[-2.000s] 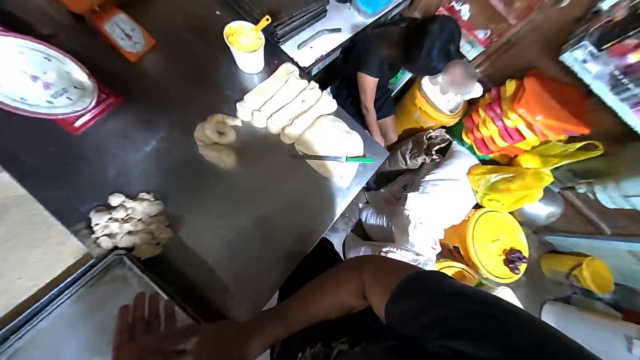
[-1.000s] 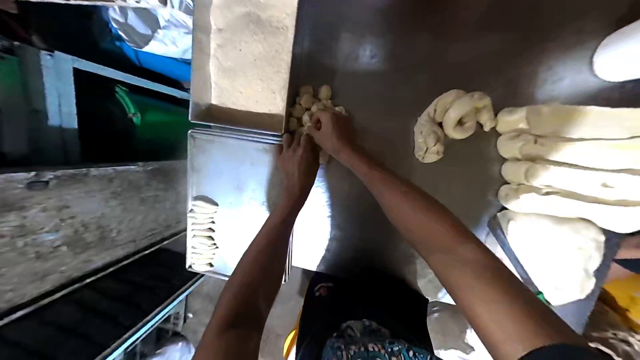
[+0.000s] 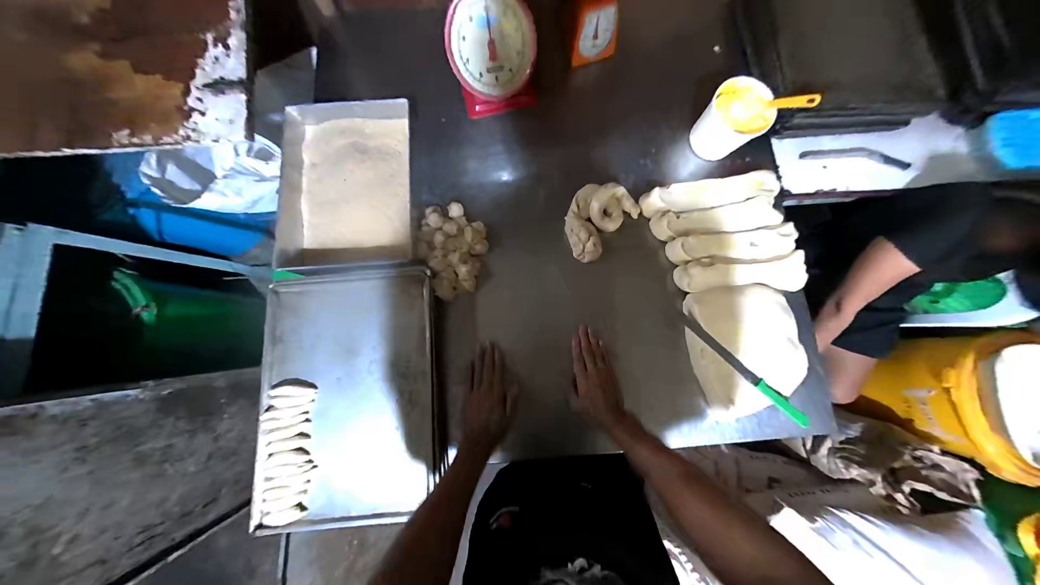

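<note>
My left hand (image 3: 488,400) lies palm down on the dark table (image 3: 544,309), just right of a metal baking tray (image 3: 357,341). My right hand (image 3: 595,380) is also palm down on the table, below a coiled dough rope (image 3: 587,219). No object shows in either hand. Above my left hand is a heap of small dough pieces (image 3: 453,250). Several shaped dough pieces (image 3: 287,455) line the tray's lower left. At the right, several thick dough strips (image 3: 731,231) lie above a large dough slab (image 3: 743,349), with a green-handled knife (image 3: 782,402) across it.
A pan of fine crumbs or flour (image 3: 357,183) adjoins the tray. A red dial scale (image 3: 492,49), an orange scale (image 3: 595,31) and a white container with a yellow scoop (image 3: 733,118) stand at the far side. A person (image 3: 894,252) is beyond the table's right edge, near a yellow bucket (image 3: 934,406).
Both hands have left the heap of small dough pieces and now rest apart on the table, nearer my body. The view has shifted widely.
</note>
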